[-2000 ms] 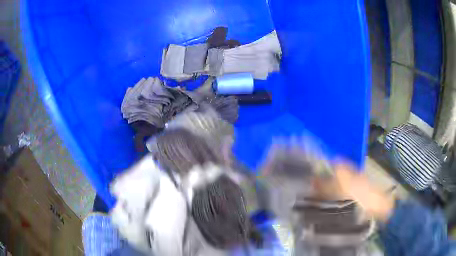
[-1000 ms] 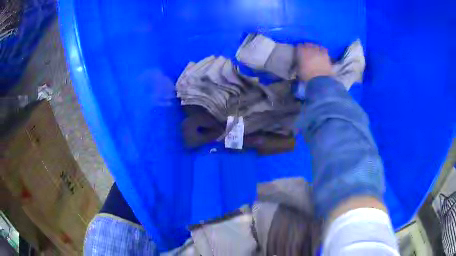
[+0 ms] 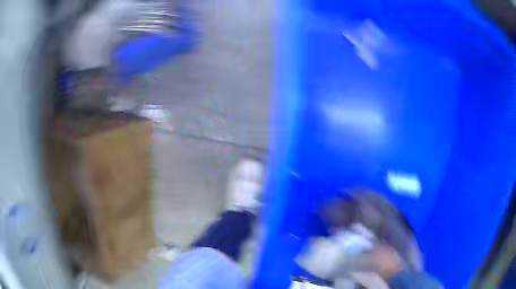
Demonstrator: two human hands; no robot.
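Note:
The deep blue plastic tub (image 3: 362, 135) fills the right half of the view, strongly blurred. Grey-brown and pale cut-piece bundles (image 3: 368, 217) are bunched at its near end, low in the view. My right hand (image 3: 387, 261), in a blue sleeve and blurred, is closed at the right side of these bundles. The finger positions are hard to make out. A small pale-blue block, possibly the thread spool (image 3: 404, 184), lies in the tub beyond the bundles. My left hand is not in view.
A brown cardboard box (image 3: 119, 192) stands on the grey floor (image 3: 209, 107) left of the tub. A white shoe (image 3: 246, 183) and dark trouser leg are against the tub's left wall. A blue object (image 3: 150, 53) lies at the upper left. A whitish scrap (image 3: 366, 42) shows at the tub's far end.
The view has swung left, showing more floor and box. My right hand has come back from the tub's far part to the near end. The bundles in the tub's middle are gone from there.

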